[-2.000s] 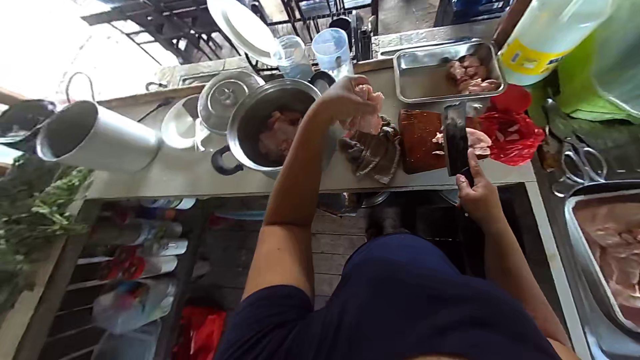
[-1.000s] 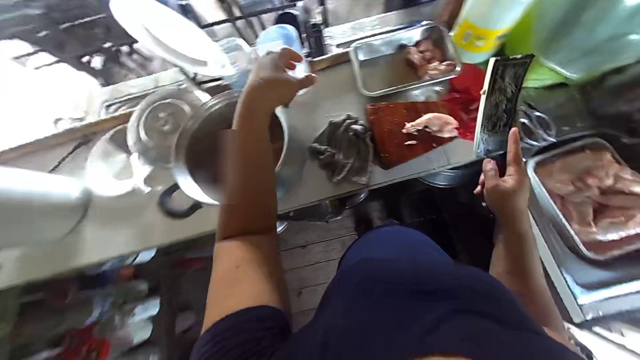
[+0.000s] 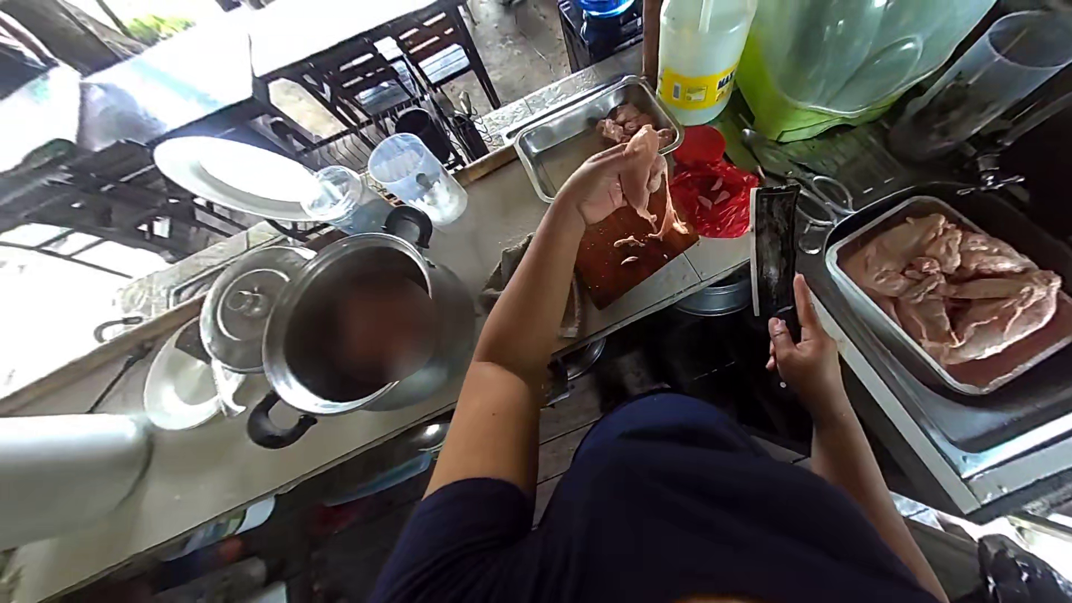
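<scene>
My left hand (image 3: 605,180) holds a piece of raw meat (image 3: 643,172) above the reddish-brown cutting board (image 3: 634,268), where small scraps lie. A strip of the meat hangs towards the board. In my right hand (image 3: 802,347) is the handle of a cleaver (image 3: 775,249), its broad dark blade raised upright to the right of the board. Pieces of raw meat (image 3: 628,120) lie in a steel tray (image 3: 536,163) behind my left hand. A red plastic bag (image 3: 714,201) with scraps is beside the board. Meat also shows, blurred, inside the large pot (image 3: 280,335).
At right, a metal tray (image 3: 846,276) of raw meat rests in the sink (image 3: 955,423). Scissors (image 3: 825,194) lie behind the cleaver. A cloth (image 3: 511,264) is partly behind my left forearm. A pot lid (image 3: 249,301), plastic jug (image 3: 417,176) and bottle (image 3: 703,63) stand along the counter.
My left hand, empty near the pot a second ago, is now over the board with the meat that lay there. My right hand still holds the cleaver raised. The view has shifted.
</scene>
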